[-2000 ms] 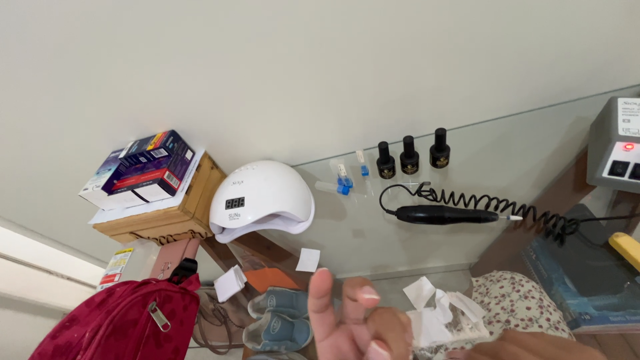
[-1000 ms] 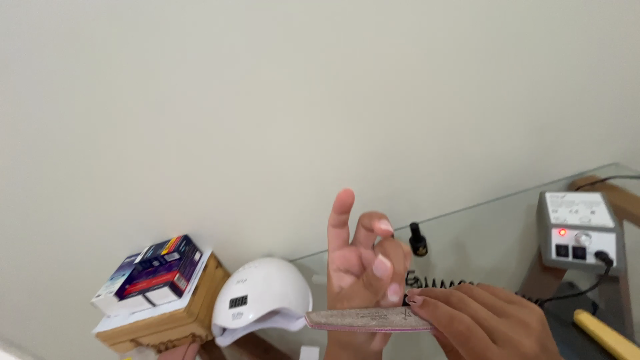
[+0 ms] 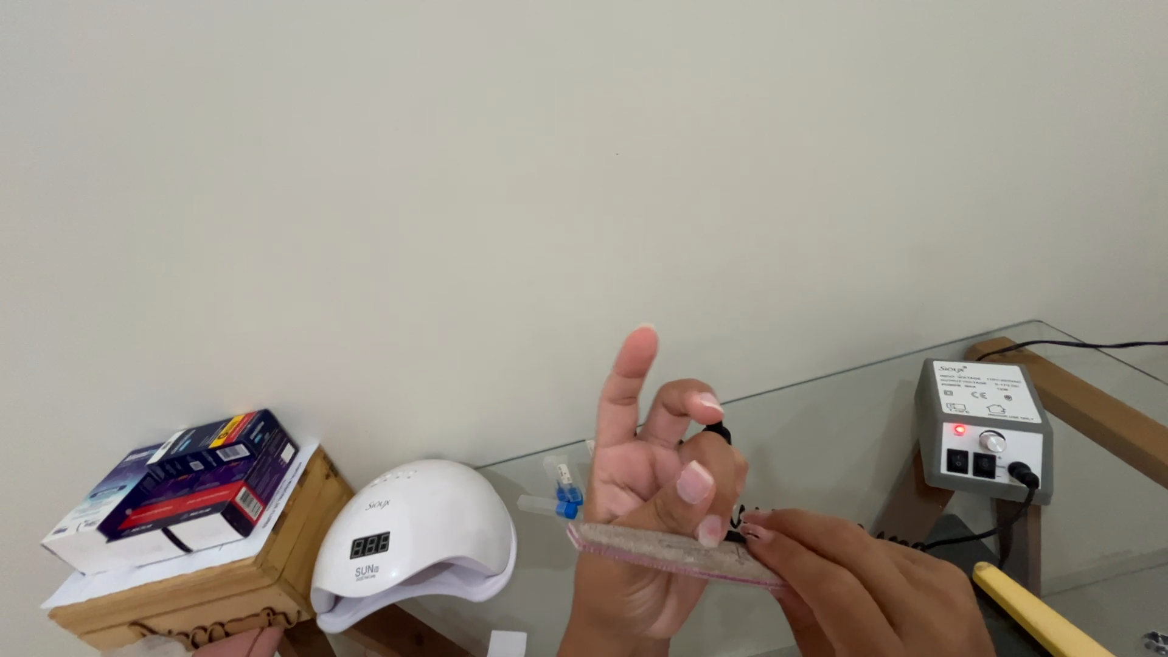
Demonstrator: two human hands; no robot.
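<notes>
My left hand [image 3: 652, 484] is raised palm toward me, one finger upright and the others curled; it holds nothing that shows. From the right, my right hand [image 3: 858, 584] grips one end of a worn nail file [image 3: 675, 552] with pink edges. The file lies across the front of my left palm, below the curled fingertips, close to one nail. Whether it touches that nail, I cannot tell. Behind my left hand, a black bottle cap [image 3: 719, 431] shows only in part. To the left are clear tubes with blue ends [image 3: 568, 502].
A white nail lamp [image 3: 415, 538] stands on the glass table left of my hands. Further left, boxes [image 3: 201, 474] sit on a wooden box [image 3: 274, 566]. At right are a nail drill control unit [image 3: 984, 429] with a red light, its cable, and a yellow bar [image 3: 1040, 611].
The file, not visible two seconds ago, is in my right hand across my left palm. My left hand has risen from the lower edge. The view has tilted up toward the wall.
</notes>
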